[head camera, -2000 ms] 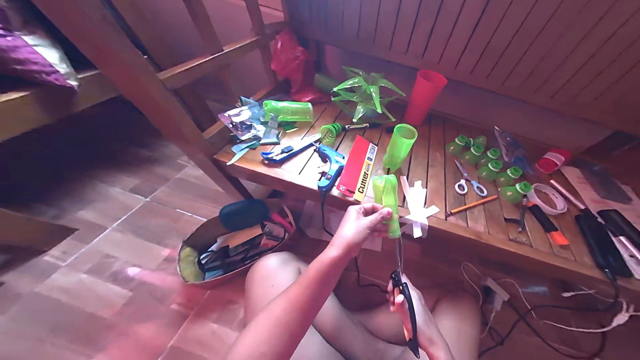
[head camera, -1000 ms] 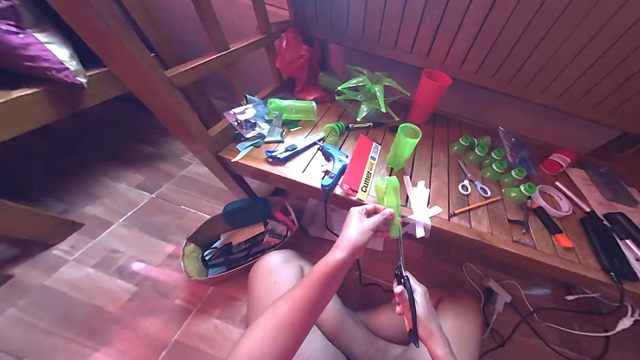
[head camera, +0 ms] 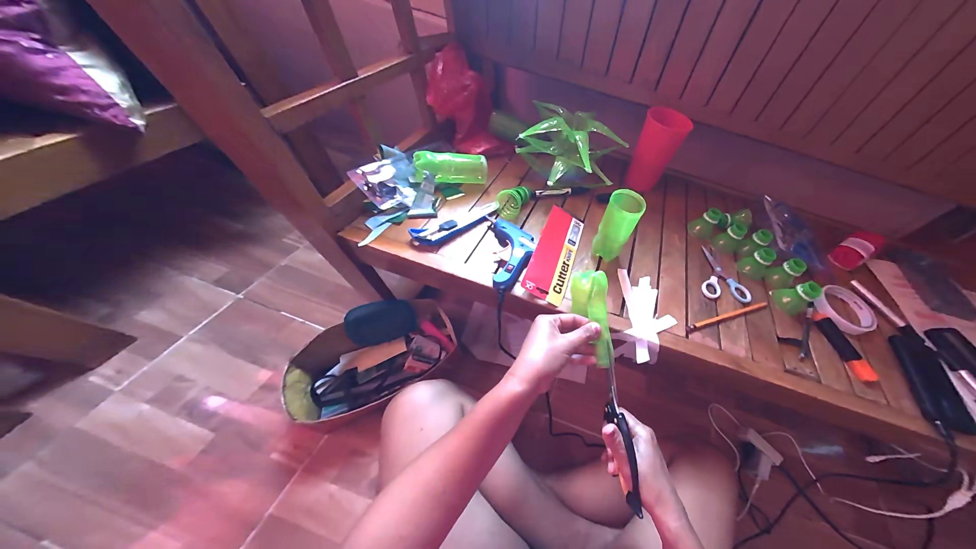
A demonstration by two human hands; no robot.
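Note:
My left hand [head camera: 555, 349] pinches a piece of clear green plastic [head camera: 592, 301] cut from a bottle, above the front edge of the wooden bench. My right hand [head camera: 640, 457] grips black-and-orange scissors [head camera: 627, 450], their blades pointing up at the lower edge of the green plastic. Just behind stand a green plastic cylinder [head camera: 619, 225] and a red cutter-knife box [head camera: 554, 255]. White paper strips [head camera: 644, 316] lie to the right of the plastic. Farther back are a spiky green plastic form [head camera: 568, 145] and a tall red plastic cylinder [head camera: 657, 149].
A blue glue gun [head camera: 512, 252], blue cutter [head camera: 454, 226] and green bottle piece [head camera: 451, 167] lie left. Small scissors [head camera: 723, 278], a pencil [head camera: 727, 317], green bottle necks [head camera: 757, 263] and a tape roll [head camera: 848, 309] lie right. Below are an open bag [head camera: 305, 381] and cables [head camera: 762, 450].

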